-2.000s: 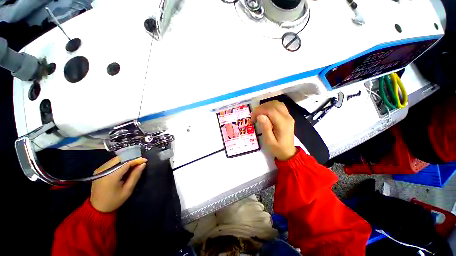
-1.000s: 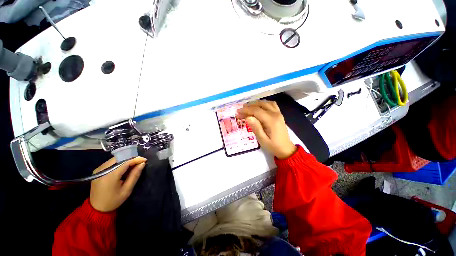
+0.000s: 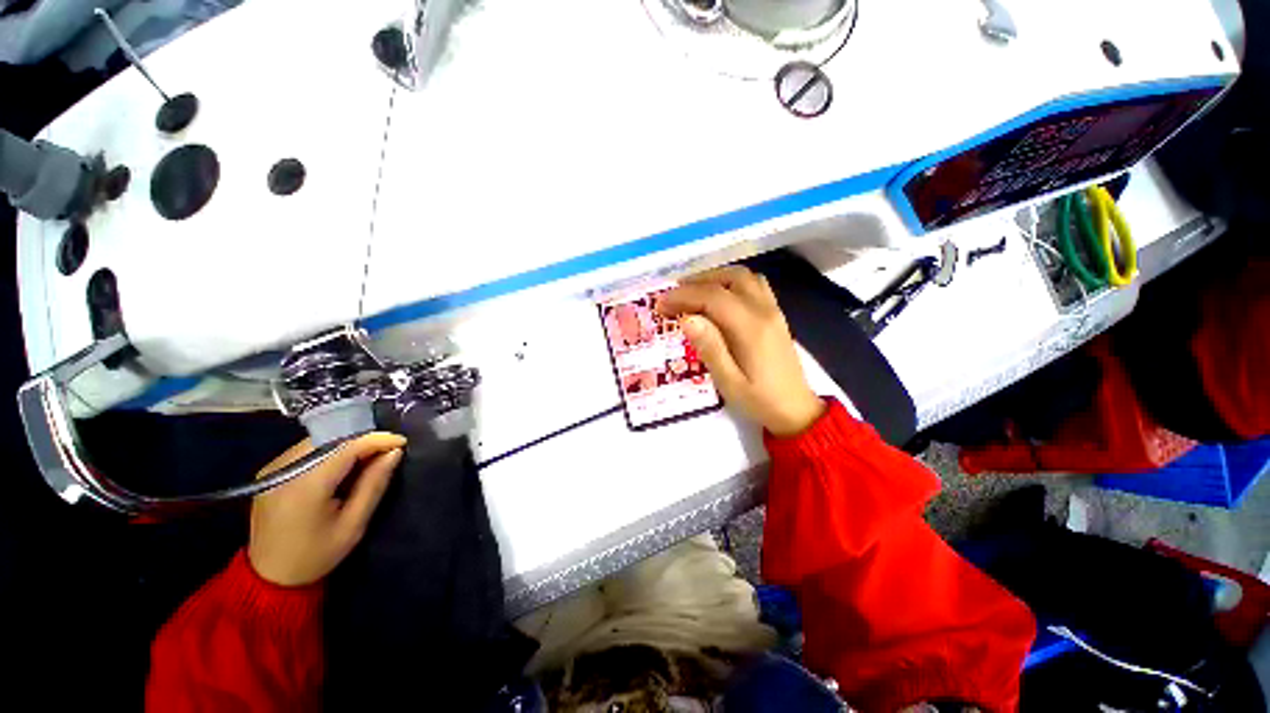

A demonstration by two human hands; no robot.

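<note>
A smartphone (image 3: pixel 652 376) with a lit pink-red and white screen lies on the white machine bed. My right hand (image 3: pixel 741 348) is over its upper right part, fingertips at the screen, holding nothing. My left hand (image 3: pixel 318 513) is beside the presser foot area (image 3: pixel 376 386), thumb and forefinger pinched at the black fabric (image 3: pixel 418 557). The fabric lies under the metal foot and hangs over the front edge. The needle tip and the other left fingers are hidden.
The white machine head (image 3: pixel 557 153) spans the top, with a curved metal guard (image 3: pixel 63 453) at left and a control panel (image 3: pixel 1059 151) at right. A black strip (image 3: pixel 843 355), dark tool (image 3: pixel 905 293) and green and yellow rings (image 3: pixel 1098 237) lie right of the phone.
My right hand has moved left from the phone's right edge onto its screen. The screen picture has changed. My left hand stays at the fabric. The camera view has shifted slightly.
</note>
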